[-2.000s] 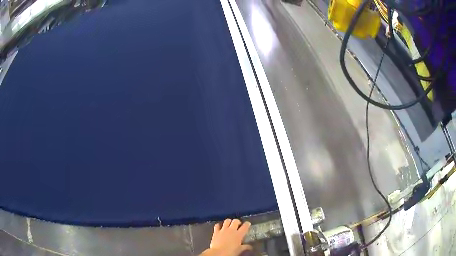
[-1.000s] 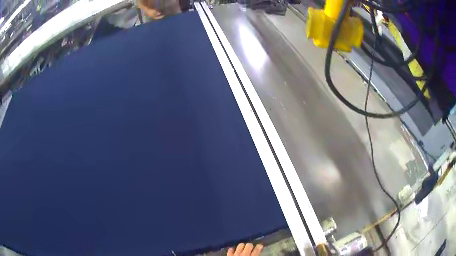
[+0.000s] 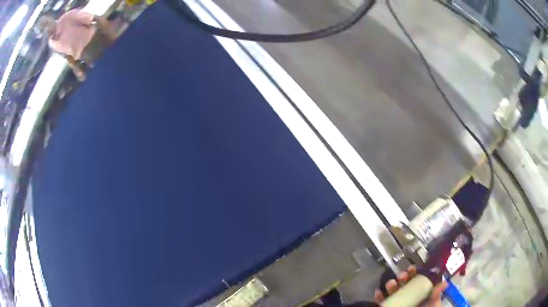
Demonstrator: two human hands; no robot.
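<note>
A navy fabric lay [image 3: 174, 162] covers the table left of a long white double rail [image 3: 312, 129]. A red and silver end cutter [image 3: 447, 243] sits at the near end of the rail, with a pale cylindrical handle [image 3: 410, 292] and a blue part below it. My right hand [image 3: 437, 294], cut off by the bottom edge, is closed around this handle, fingertips showing on its left side. My left hand is out of the picture.
Grey table surface [image 3: 372, 120] lies right of the rail. A thick black cable [image 3: 282, 37] loops across the top; a thinner cable [image 3: 441, 90] runs down to the cutter. A person [image 3: 75, 37] is at the far left edge. A pale bar [image 3: 243, 295] lies by the near fabric edge.
The view has turned and shifted toward the rail's near end. The cutter now shows more fully, with my right hand on its handle. The hand earlier at the near table edge is gone from view.
</note>
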